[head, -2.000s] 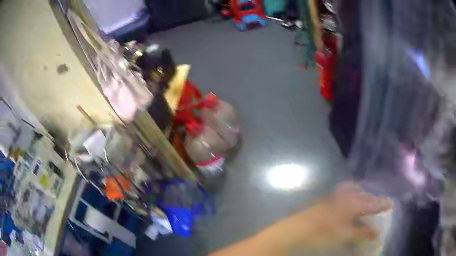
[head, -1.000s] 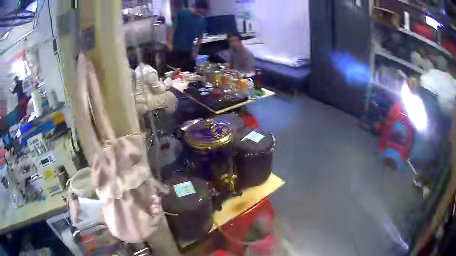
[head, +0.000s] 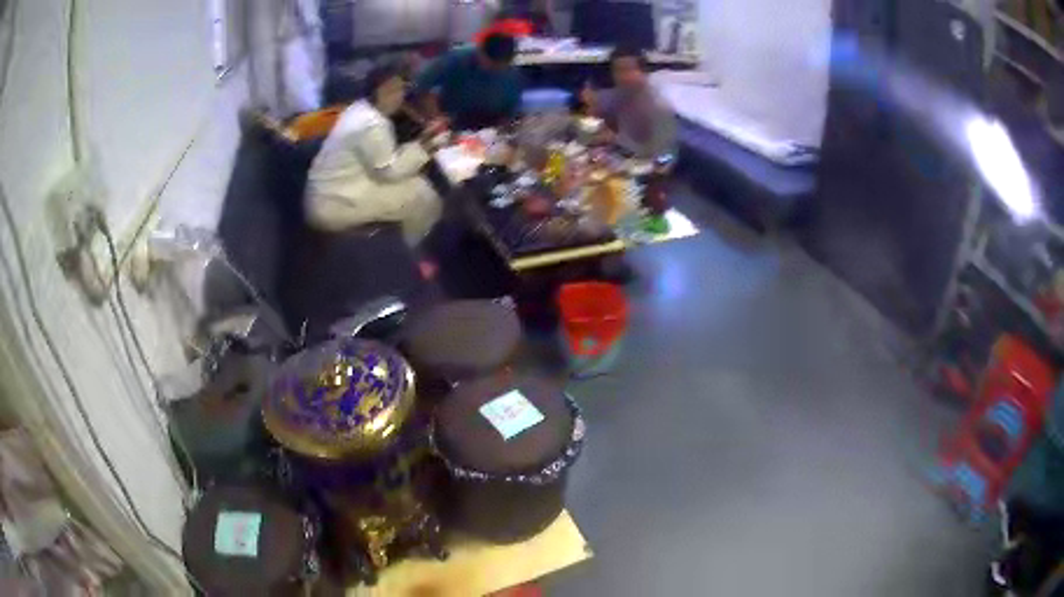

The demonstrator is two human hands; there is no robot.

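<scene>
Neither of my hands is in view. Nearest in front of me stands an ornate gold and dark blue pot [head: 341, 399] on a yellow board [head: 513, 564]. A round dark stool [head: 509, 461] with a pale green paper on top stands to its right. Another dark round stool [head: 247, 548], also with a pale green paper, is at the lower left. A third dark round top [head: 462, 336] is behind them. The picture is blurred.
Three people sit around a long low table [head: 568, 257] covered with small items. A red basket [head: 593, 317] stands on the grey floor [head: 700, 466] before it. A red and blue object [head: 998, 420] is at the right. A white wall [head: 105, 175] runs along the left.
My hand, seen two seconds ago, has left the picture. The view has moved forward toward the seating area; the pink hanging bag has mostly left at the left. More people show.
</scene>
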